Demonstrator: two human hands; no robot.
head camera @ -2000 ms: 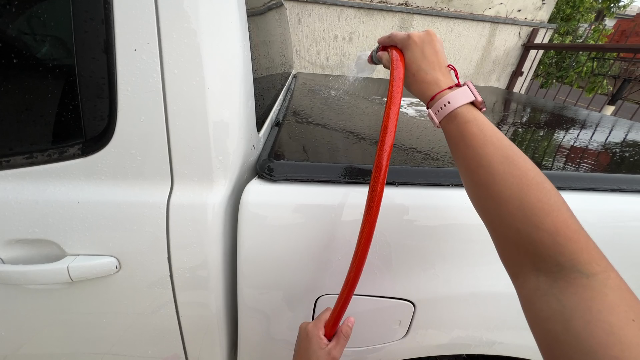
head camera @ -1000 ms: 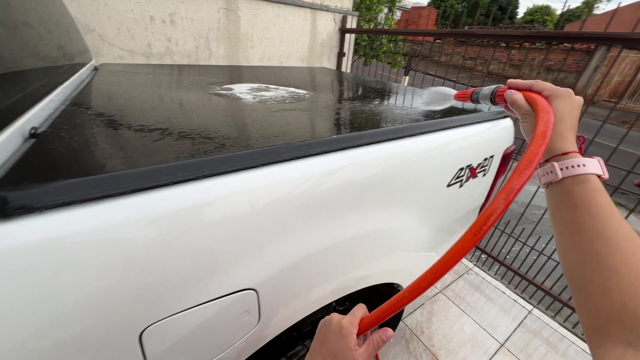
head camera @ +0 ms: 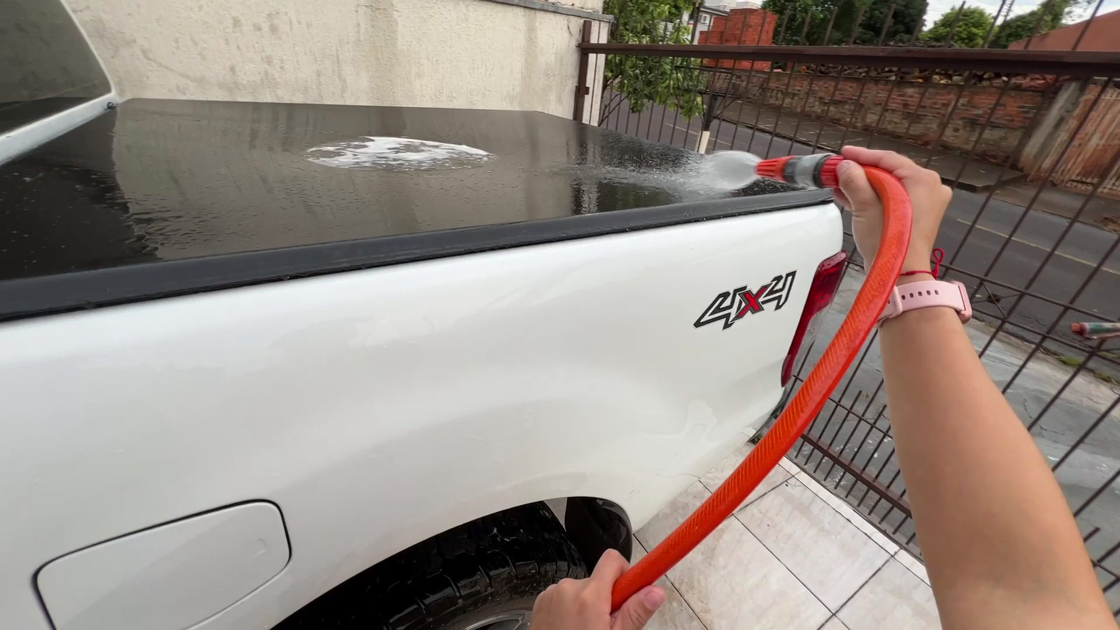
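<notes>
My right hand (head camera: 897, 206) grips an orange garden hose (head camera: 809, 402) just behind its red and grey spray nozzle (head camera: 796, 170), above the rear corner of a white pickup truck (head camera: 490, 367). Water fans out leftward from the nozzle over the wet black bed cover (head camera: 350, 197). A patch of white foam (head camera: 398, 152) lies on the cover. Low in the view, my left hand (head camera: 595, 599) is closed around a lower part of the hose, near the rear tire (head camera: 472, 569). The hose bends in an arc between both hands. A pink watch band is on my right wrist.
A brown metal bar fence (head camera: 962, 61) runs behind and to the right of the truck, with a street beyond it. A pale wall (head camera: 289, 52) borders the truck's far side. Light floor tiles (head camera: 801, 534) lie beside the rear wheel.
The view has swung from the cab door to the truck's rear. My right hand has carried the spraying nozzle from the front of the bed cover to its rear corner.
</notes>
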